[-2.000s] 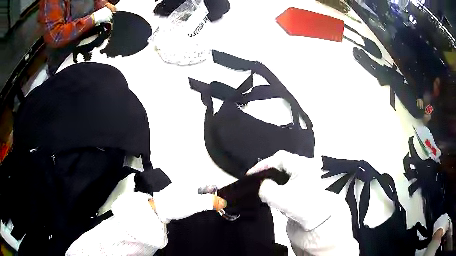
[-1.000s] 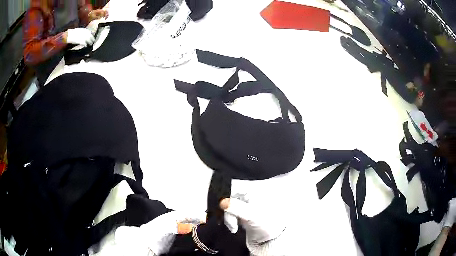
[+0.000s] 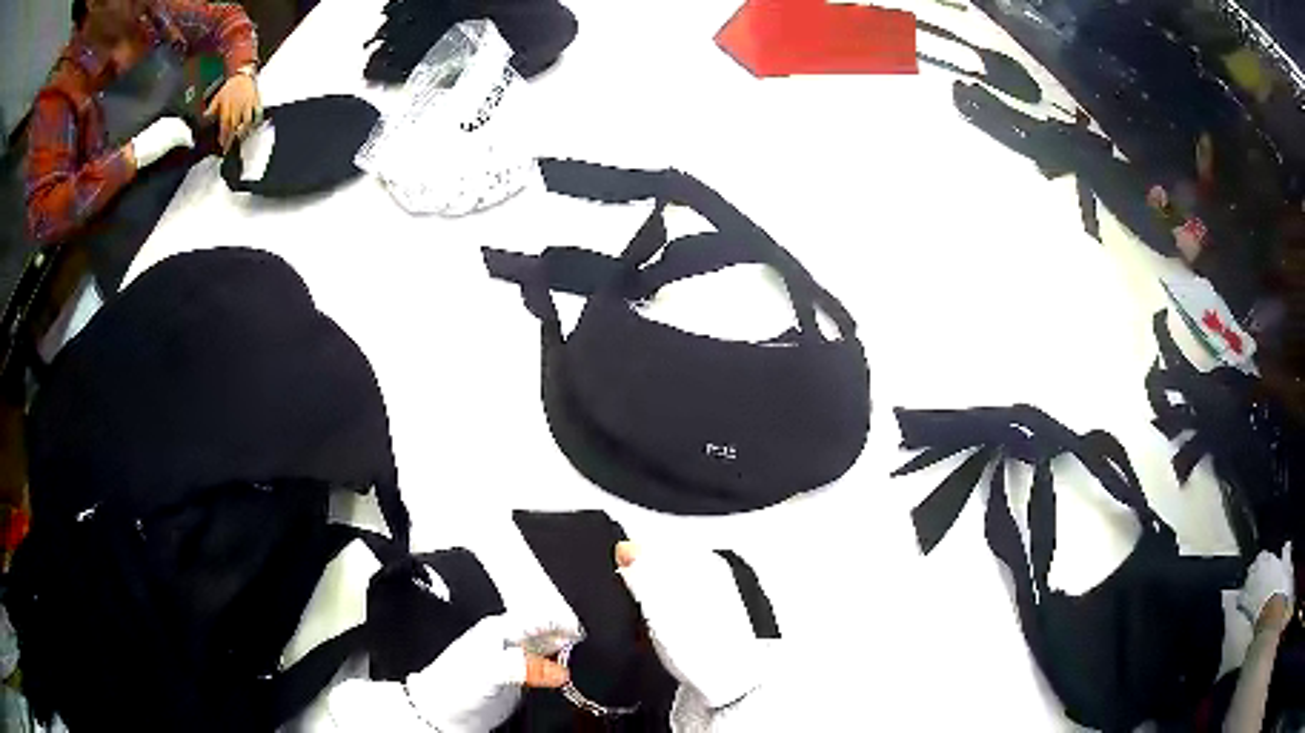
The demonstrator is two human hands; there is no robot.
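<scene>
A black bag piece with a wide strap end (image 3: 573, 551) lies low in front of me, cut off by the bottom edge. My left hand (image 3: 480, 680), white-gloved with a bare fingertip, is on it at a shiny silvery curve (image 3: 584, 687), perhaps a ring or zipper. My right hand (image 3: 673, 609), also white-gloved, grips the wide black strap. A black crescent shoulder bag (image 3: 701, 415) with a small pale logo lies flat just beyond my hands, its straps towards the far side.
A heap of black bags (image 3: 201, 401) fills the left. Another strapped bag (image 3: 1131, 644) lies right. A crumpled clear plastic bag (image 3: 451, 136) and a red piece (image 3: 823, 36) lie far off. A person in plaid (image 3: 72, 158) handles a black bag; another person's gloved hand (image 3: 1265, 590) is at the right edge.
My hands have moved down and left with the black piece, uncovering the crescent bag's logo. The person in plaid has shifted their hands and bag.
</scene>
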